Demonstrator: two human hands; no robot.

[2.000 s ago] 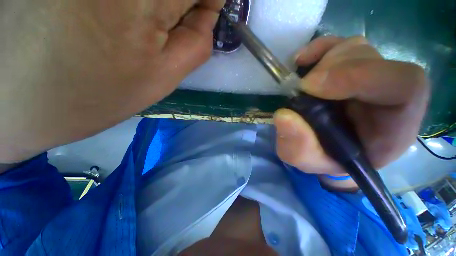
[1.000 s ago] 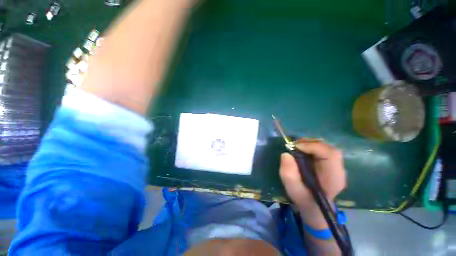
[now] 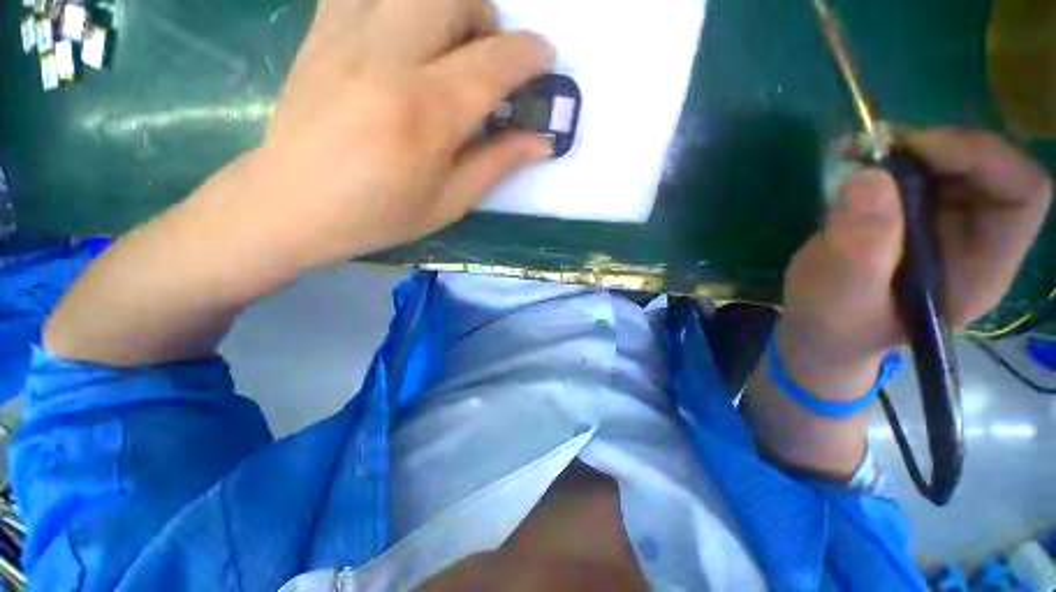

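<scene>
My left hand grips a dark rounded watch housing between thumb and fingers, on or just above the white foam pad. A small pale rectangle shows inside the housing; the fingers cover its left part. My right hand holds the black handle of a soldering iron. Its metal barrel points up and away, to the right of the pad, apart from the housing. The iron's tip is at the top edge of the picture.
Several small silver-white pouch batteries lie on the green mat at the far left. Part of an amber roll shows at the upper right. The worn bench edge runs before my body. Black and yellow-green cables are at the right.
My left arm was reaching over the far left; my left hand is now back at the pad with a housing, where the pad was bare. The iron remains in my right hand, off to the right.
</scene>
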